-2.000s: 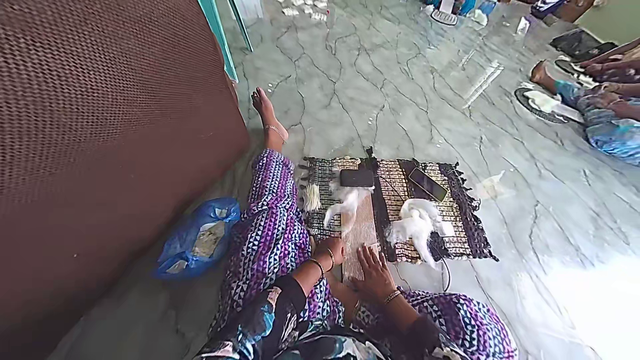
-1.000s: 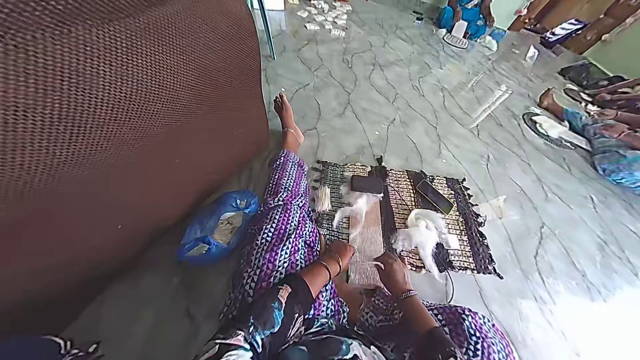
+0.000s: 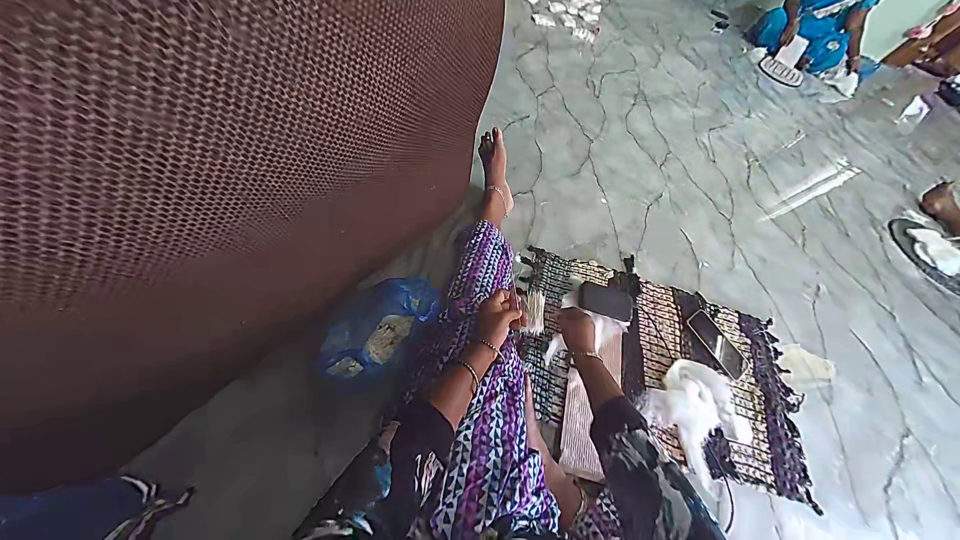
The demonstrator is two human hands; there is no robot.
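My left hand (image 3: 501, 319) is above my left leg, fingers closed on a thin, pale strand that stands up from them. Just right of it, a bundle of thin white sticks or wicks (image 3: 534, 312) lies on the woven mat (image 3: 660, 322). My right hand (image 3: 577, 331) is at the far end of a ribbed, pale pink board (image 3: 589, 424), over white cotton (image 3: 606, 327); its fingertips are hidden. A black rectangular object (image 3: 606, 301) sits just beyond that hand. A larger heap of cotton (image 3: 694, 401) lies on the mat's right half.
A phone (image 3: 718, 345) lies on the mat's right side. Left of my leg is a blue plastic bag (image 3: 382, 326) with pale contents. A brown woven-textured surface (image 3: 247, 187) rises at left. Another person (image 3: 814, 34) sits at upper right; small white pieces (image 3: 566, 13) lie on the floor.
Both hands have moved away from the middle of the board. My left hand is now over my leg beside the white bundle, and my right hand is at the board's far end by the cotton.
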